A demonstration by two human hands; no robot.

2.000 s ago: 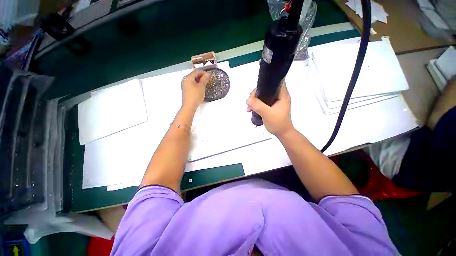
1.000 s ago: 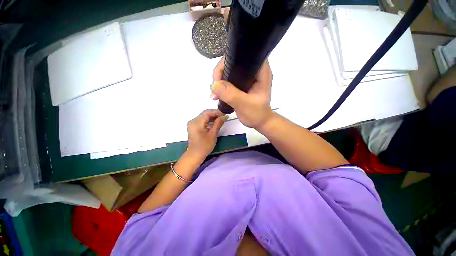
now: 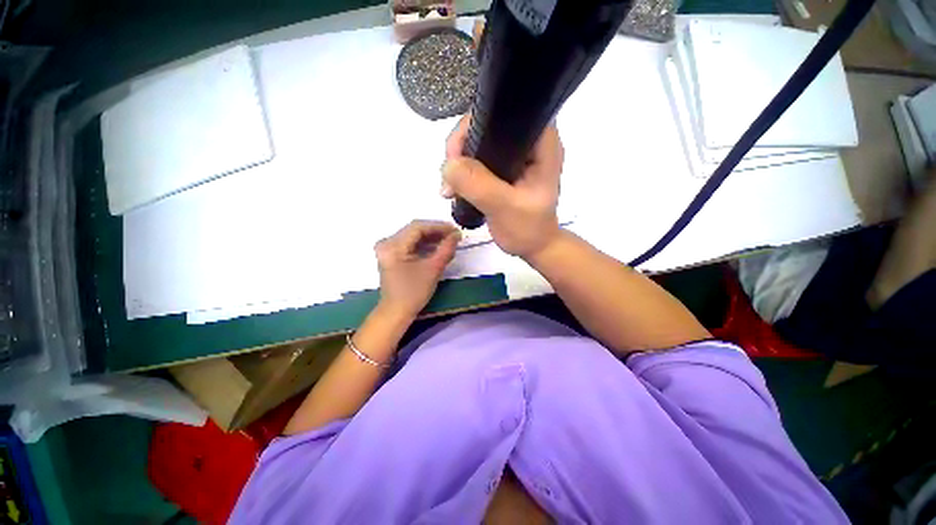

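Note:
My right hand [image 3: 513,195] is wrapped around the lower part of a thick black electric screwdriver [image 3: 534,77], its lower end pointing down at the white work near the bench's front edge. My left hand [image 3: 413,265] is just left of the screwdriver's lower end, thumb and fingertips close together; whether they hold a screw is too small to tell. The white panel [image 3: 474,246] under the tool's end is hard to tell from the white sheets. A round dark-rimmed screw dish [image 3: 436,74] full of grey screws sits behind my hands.
A white panel [image 3: 190,133] lies at the left, and stacked white panels [image 3: 770,87] at the right. A pinkish block [image 3: 423,21] and a bag of screws [image 3: 649,17] are at the back. The black cable [image 3: 749,138] curves down at the right. A seated person [image 3: 872,287] is at the right edge.
My left hand has moved from the screw dish to beside the tool's lower end, and since then slightly left. The screwdriver has moved left and toward me. The view has tilted down.

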